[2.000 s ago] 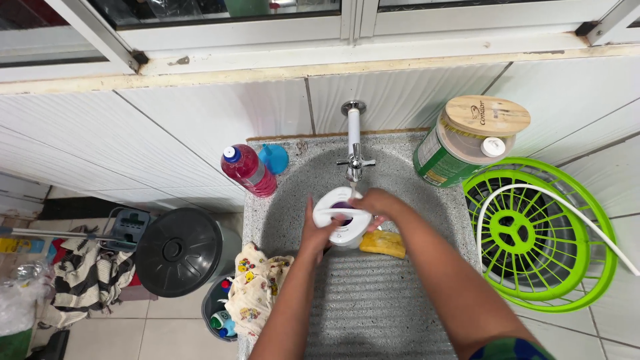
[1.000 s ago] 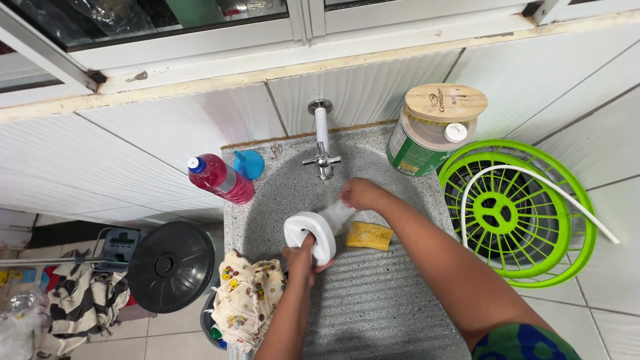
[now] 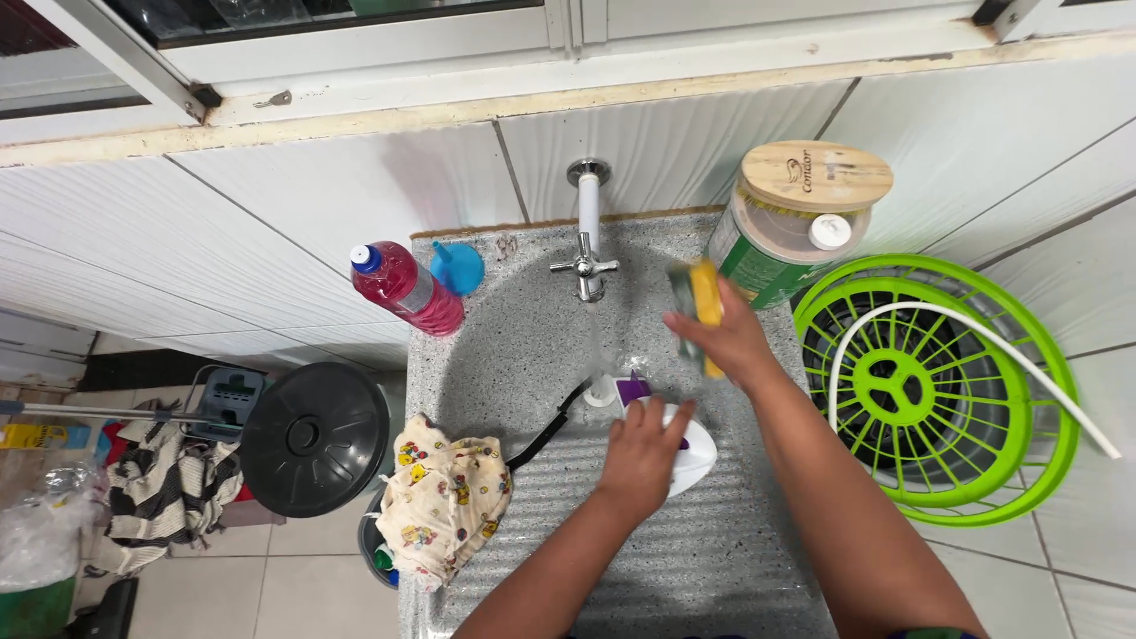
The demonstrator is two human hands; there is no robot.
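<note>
My left hand (image 3: 641, 457) rests on a white plastic piece with purple parts (image 3: 694, 453), lying on the ribbed slope of the stone sink (image 3: 568, 532). My right hand (image 3: 732, 333) grips a yellow and green sponge (image 3: 706, 293), slightly blurred, above the basin's right side. Water runs from the wall tap (image 3: 587, 266) near a purple and white part (image 3: 632, 388) and a small clear round piece (image 3: 600, 390). A black strap or cord (image 3: 546, 435) lies in the basin, its lower end by a printed cloth (image 3: 448, 497).
A pink liquid bottle (image 3: 413, 288) and blue funnel (image 3: 459, 268) stand on the left ledge. At the right ledge is a large container (image 3: 772, 240) topped by a wooden-backed brush (image 3: 816, 176). Green baskets (image 3: 896, 390) are right of the sink; a black-lidded bin (image 3: 311, 439) is left.
My right hand has taken hold of the sponge, which lay in the sink before, and lifted it. The white piece, earlier held up in my left hand, is now down on the ribbed slope.
</note>
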